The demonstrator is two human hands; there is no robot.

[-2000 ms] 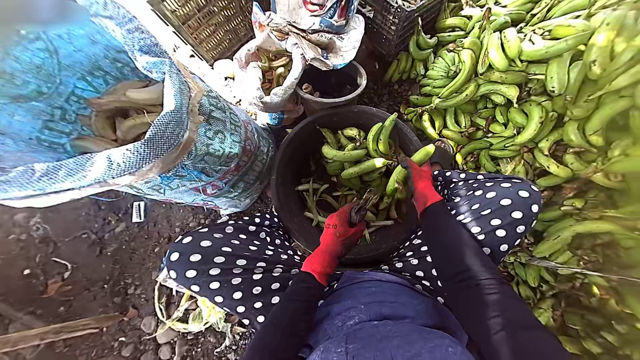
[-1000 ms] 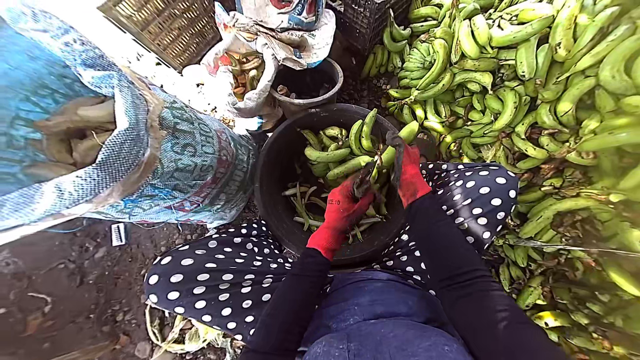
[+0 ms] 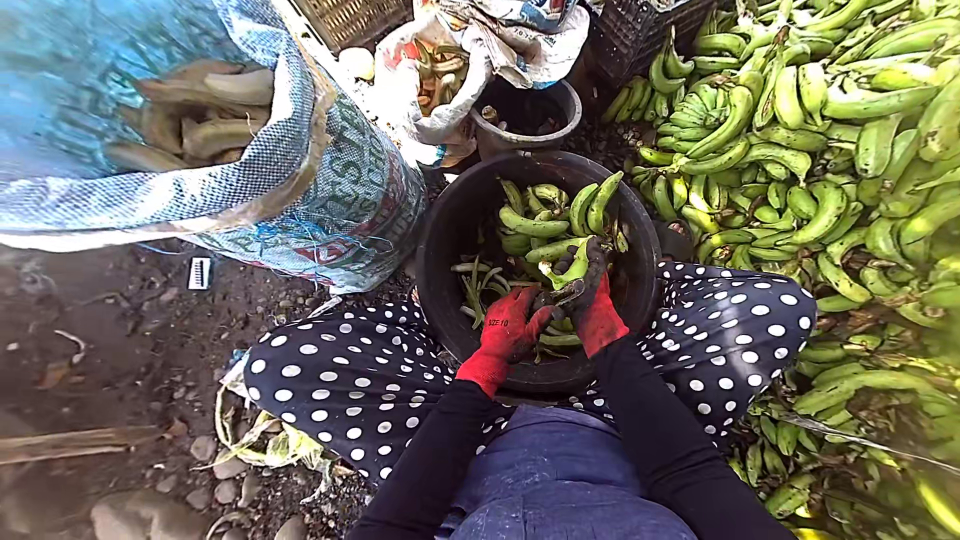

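Observation:
A green plantain (image 3: 567, 267) is in my right hand (image 3: 598, 300), which wears a red glove with dark fingers, over a round black tub (image 3: 651, 247). My left hand (image 3: 517, 322), gloved alike, is curled close beside it, its fingertips near the plantain's lower end. A narrow dark object (image 3: 568, 294) lies between the two hands; I cannot tell what it is or which hand has it. Inside the tub, whole green plantains (image 3: 534, 223) lie beyond my hands, and thin green peel strips (image 3: 480, 289) lie to the left.
A large pile of green plantains (image 3: 787, 195) covers the right side. At left stands an open woven sack (image 3: 352, 202) with peeled plantains (image 3: 225, 112) in it. Beyond the tub are a grey bucket (image 3: 574, 112), a smaller white sack (image 3: 480, 75) and a dark plastic crate (image 3: 637, 37).
The plantain held over the tub has moved lower and toward the tub's middle. My hands were higher and upright around it one second ago; now the left one lies lower.

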